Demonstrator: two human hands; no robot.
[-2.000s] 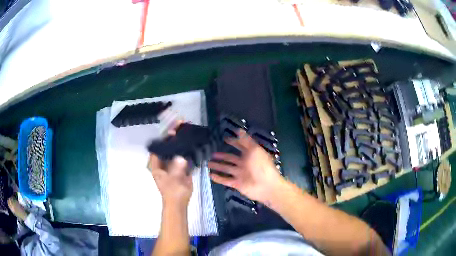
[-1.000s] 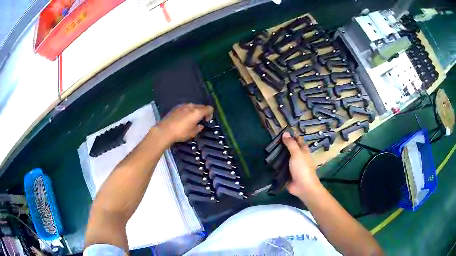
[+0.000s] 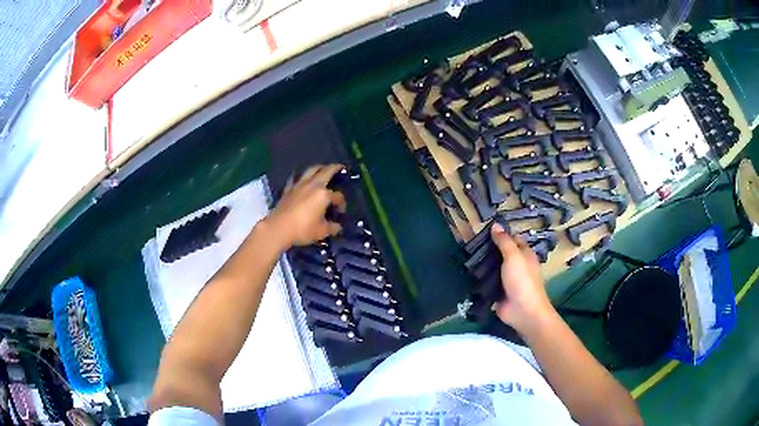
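My left hand [image 3: 306,210] is over the black mat [image 3: 310,137], fingers bent around the end of a black part with a silver tip [image 3: 344,177]; fingers hide most of it. Below, black angled parts with silver tips [image 3: 366,287] lie in two slanted rows on the mat. My right hand [image 3: 520,281] grips a bundle of black parts [image 3: 483,265] beside the cardboard's lower left edge; the thumb is on top. Hooked black assembled parts [image 3: 520,141] lie spread over the cardboard [image 3: 404,101].
White sheets [image 3: 250,333] at left carry a nested black row [image 3: 194,235]. A light-blue pin basket [image 3: 81,333] is far left, a red bin [image 3: 133,46] upper left. A metal fixture [image 3: 641,116] stands right of the cardboard. A black stool [image 3: 642,316] and blue crate [image 3: 703,299] are lower right.
Both hands have moved from around the white sheets: my left to the mat, my right beside the cardboard with the bundle. Over the last second my left hand shifted slightly up the mat.
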